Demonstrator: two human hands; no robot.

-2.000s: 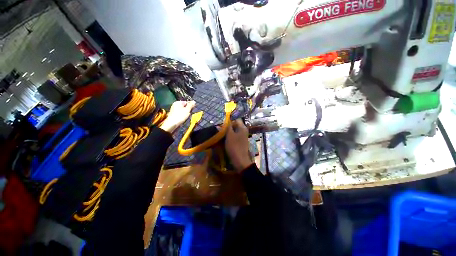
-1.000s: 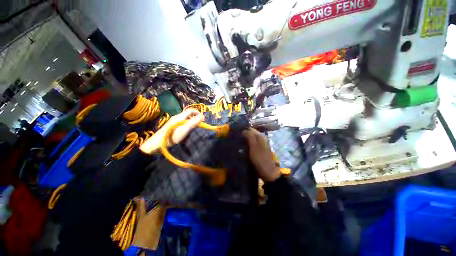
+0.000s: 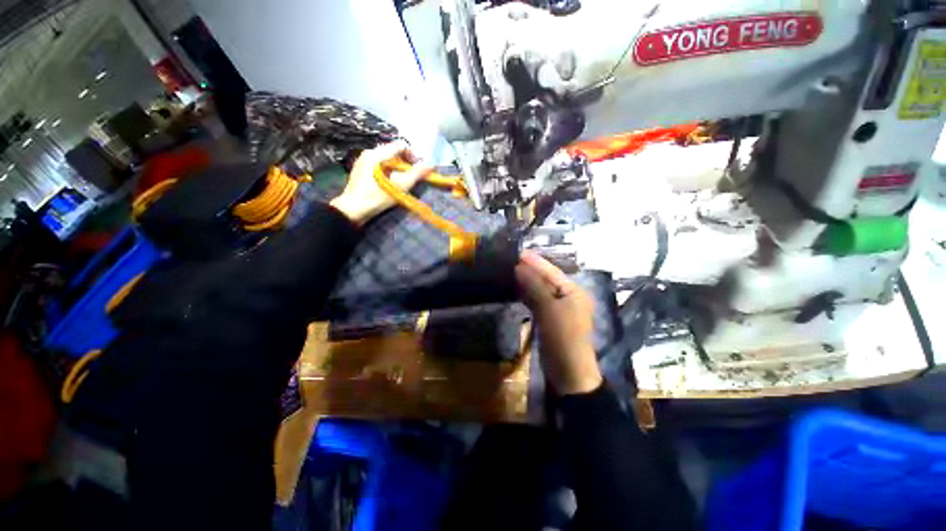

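The bag body panel [image 3: 379, 254], dark with a diamond pattern, lies left of the needle area with its right edge at the machine. A yellow-tan handle [image 3: 417, 208] loops up from it, one flat tab showing on the dark cloth. My left hand [image 3: 382, 183] holds the loop's upper left end. My right hand [image 3: 560, 316] pinches the dark edge just below the presser foot [image 3: 508, 202]; its fingertips are partly hidden. The off-white sewing machine [image 3: 716, 78] stands over the work. Whether the needle is in the cloth cannot be told.
Stacked panels with yellow handles [image 3: 270, 199] lie at the left, partly behind my left sleeve. Cardboard [image 3: 415, 379] is under the work. Blue crates stand below, at the left and at the lower right [image 3: 871, 456]. A mottled cloth heap [image 3: 311, 130] is behind.
The panel and handle have been turned and moved at the needle area. My left hand has moved up with the handle loop. My right hand stays near the presser foot, now at the dark edge.
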